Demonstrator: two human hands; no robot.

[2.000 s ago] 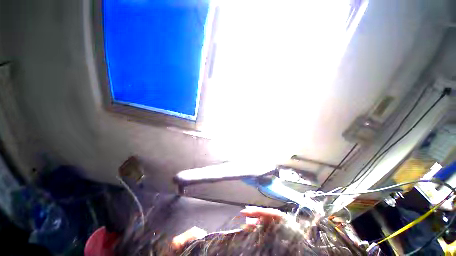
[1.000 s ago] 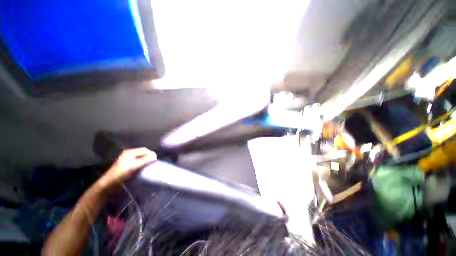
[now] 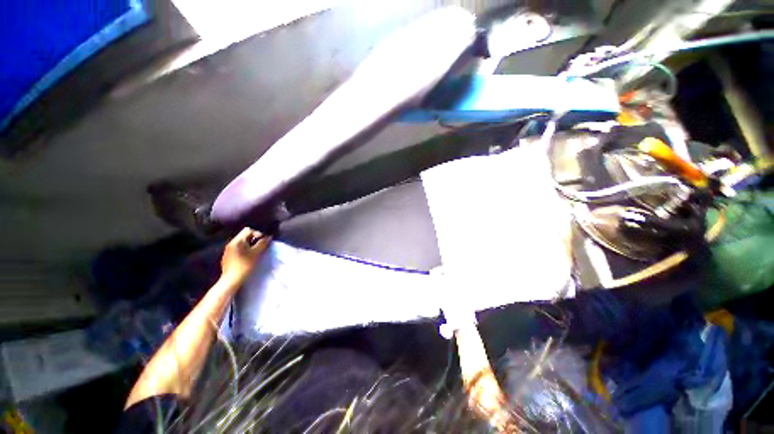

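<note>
A pale blue-white garment (image 3: 339, 292) lies stretched along the near side of the dark grey padded ironing table (image 3: 365, 225). My bare left hand (image 3: 246, 248) is closed on its left corner at the table's left end. My right forearm comes up from the bottom; my right hand (image 3: 451, 315), in a white glove, is at the garment's right end. The glove blends into the glare, so its fingers are hidden. A flat white cloth (image 3: 501, 225) lies across the table just beyond the right hand.
A long pale padded sleeve board (image 3: 348, 110) runs beside the table's far side on a bright blue support arm (image 3: 526, 95). A dark metal iron (image 3: 624, 229) sits among hoses at the right end. A green sack (image 3: 747, 250) and blue bundles (image 3: 670, 364) lie beyond. Hair covers the bottom edge.
The view has tilted down from the window to the table. The garment, blurred and angled a second ago, now lies flatter. My left hand still holds its corner; my right forearm has come into view.
</note>
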